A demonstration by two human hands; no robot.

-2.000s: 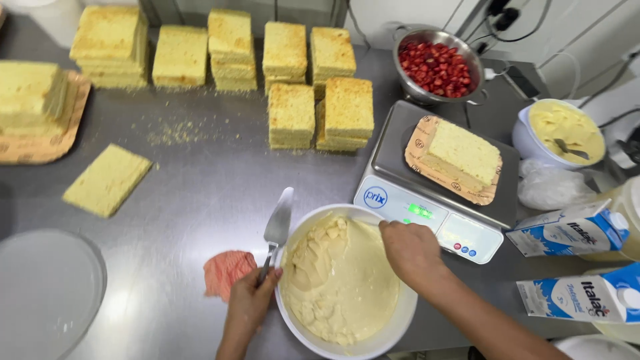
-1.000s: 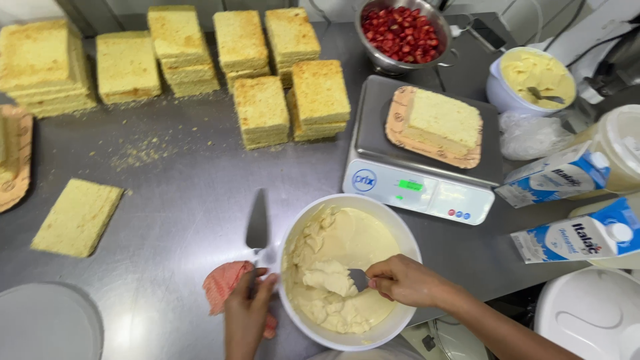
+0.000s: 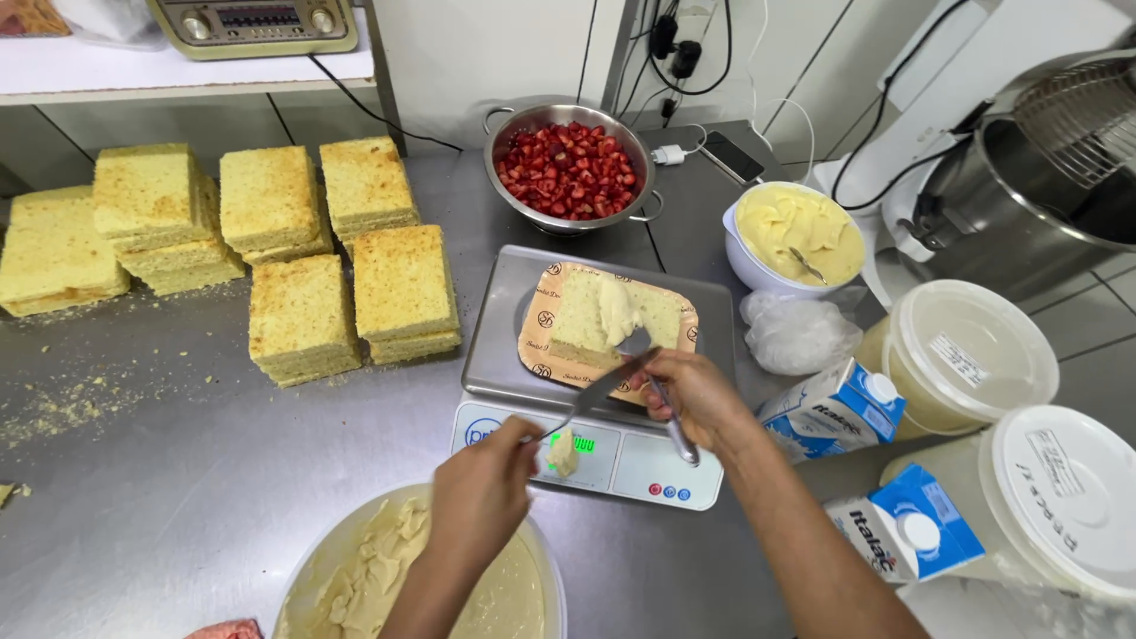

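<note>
My left hand grips a small metal spatula, its blade pointing up and right over the front of the digital scale. With my right hand I hold a metal spoon, its head at the cream on a sponge cake piece. The cake sits on a printed cardboard tray on the scale. A dollop of cream shows over the scale's display; whether it touches the panel I cannot tell. Below my left hand is a white bowl of pale cream.
Stacked sponge cakes stand at the left. Behind the scale sits a steel colander of chopped strawberries. To the right are a bowl of yellow cream, a plastic bag, cartons, lidded tubs and a stand mixer.
Both hands have moved from the cream bowl to the scale. The spatula is now over the scale's front, and cream lies on the cake, which was bare before. The view has shifted.
</note>
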